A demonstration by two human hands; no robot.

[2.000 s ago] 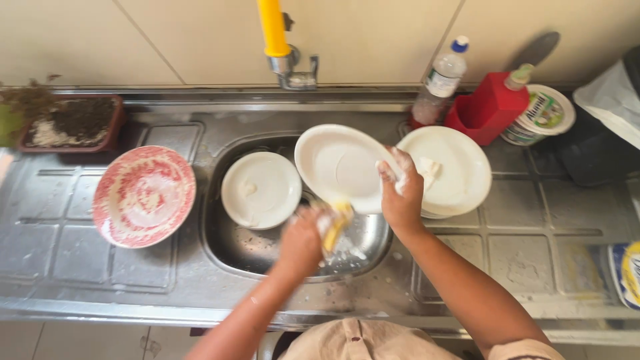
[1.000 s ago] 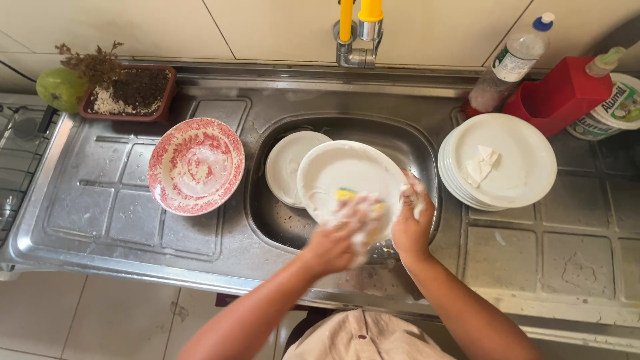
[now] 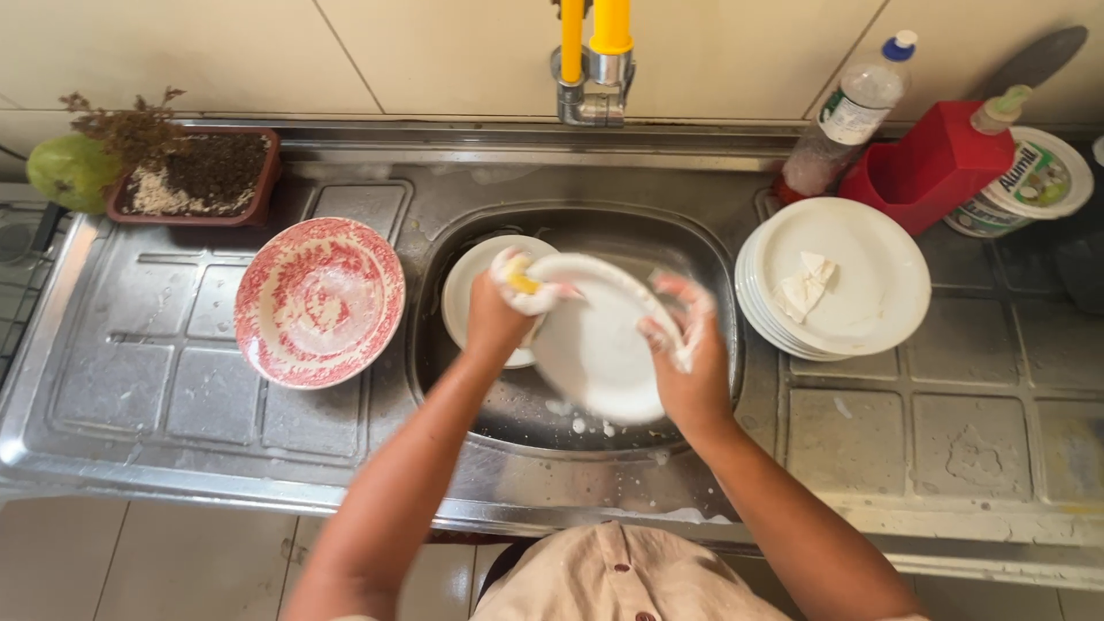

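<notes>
My right hand (image 3: 690,345) grips the right rim of a white plate (image 3: 599,345), which is tilted over the steel sink basin (image 3: 638,228). In my left hand (image 3: 509,302) is a foamy yellow sponge (image 3: 522,278), at the plate's upper left edge; suds cover the fingers of both hands. Another white plate (image 3: 470,280) lies in the left of the basin, partly behind my left hand. To the right of the basin stands a stack of white plates (image 3: 871,285), with a crumpled white napkin (image 3: 806,285) on top. A red-and-white patterned plate (image 3: 319,302) rests left of the basin.
A faucet with yellow tubes (image 3: 611,65) is above the basin. At the back right stand a plastic bottle (image 3: 841,121), a red dispenser holder (image 3: 927,164) and a white plastic tub (image 3: 1026,185). A planter with soil (image 3: 203,177) and a green fruit (image 3: 73,172) are at the back left.
The sponge has moved from the face of the held plate to its upper left edge. The held plate is tilted differently. The view has shifted between frames.
</notes>
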